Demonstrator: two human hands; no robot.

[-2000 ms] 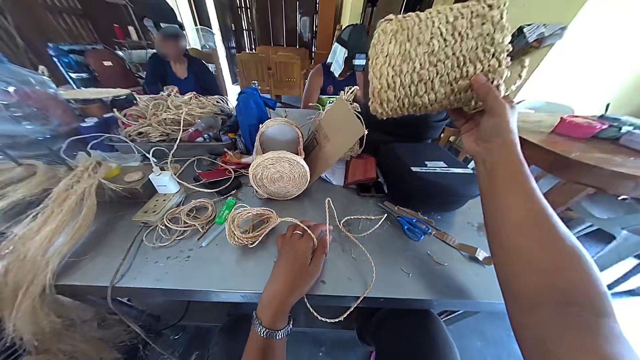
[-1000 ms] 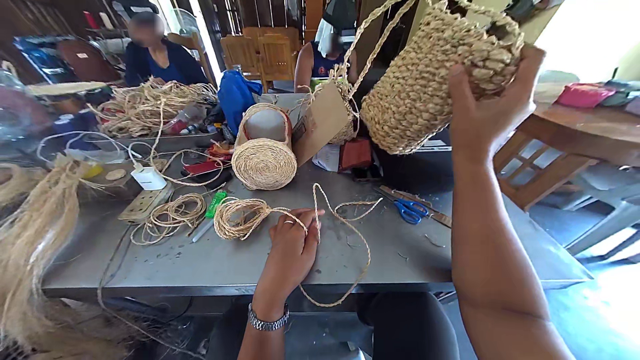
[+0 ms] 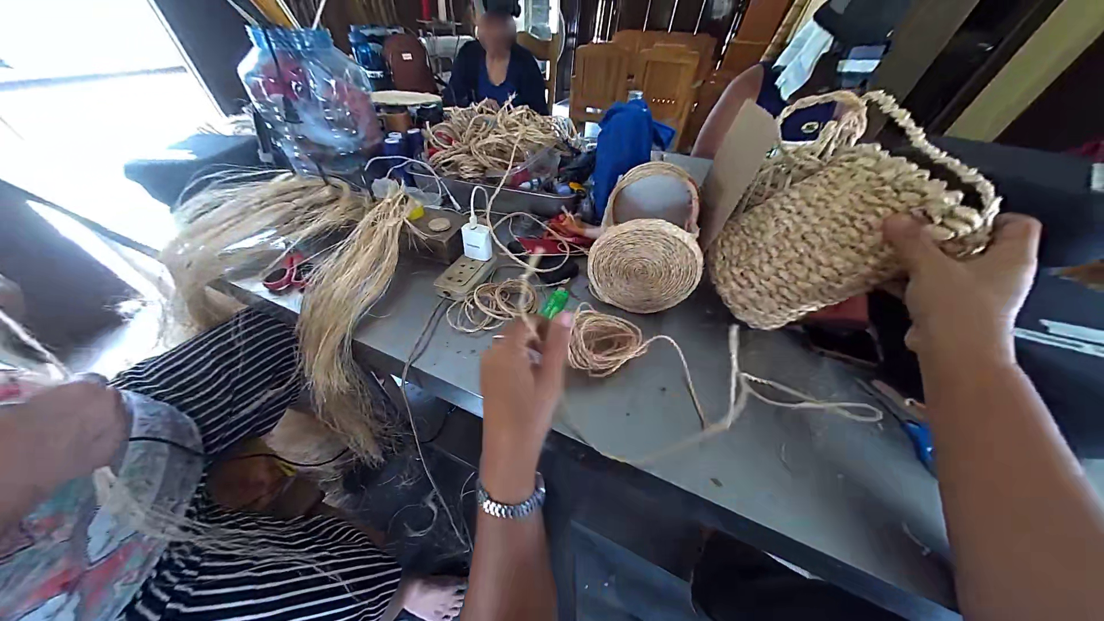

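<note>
My right hand (image 3: 970, 276) grips the rim of a woven natural-fibre bag (image 3: 811, 233), tilted over the table's right side, its braided handle (image 3: 923, 129) looping above it. My left hand (image 3: 526, 362) is raised near the table's front edge, thumb and fingers pinched on a thin fibre cord (image 3: 530, 285). Just right of that hand lies a coiled bundle of braided cord (image 3: 604, 342), its loose length running rightward over the grey table (image 3: 655, 405). A round coiled-fibre piece (image 3: 645, 266) rests behind the bundle, against a cylindrical container (image 3: 653, 194).
Raw fibre hanks (image 3: 354, 302) hang over the left table edge beside a seated co-worker in striped trousers (image 3: 259, 552). A power strip (image 3: 466, 276) with a white charger (image 3: 476, 239), a green-handled tool (image 3: 555, 303) and blue scissors (image 3: 921, 444) lie about. Another person (image 3: 498, 69) sits beyond.
My left hand has lifted off the cord on the table and now pinches a cord. The bag has come down from its raised position, still in my right hand. The view has swung left.
</note>
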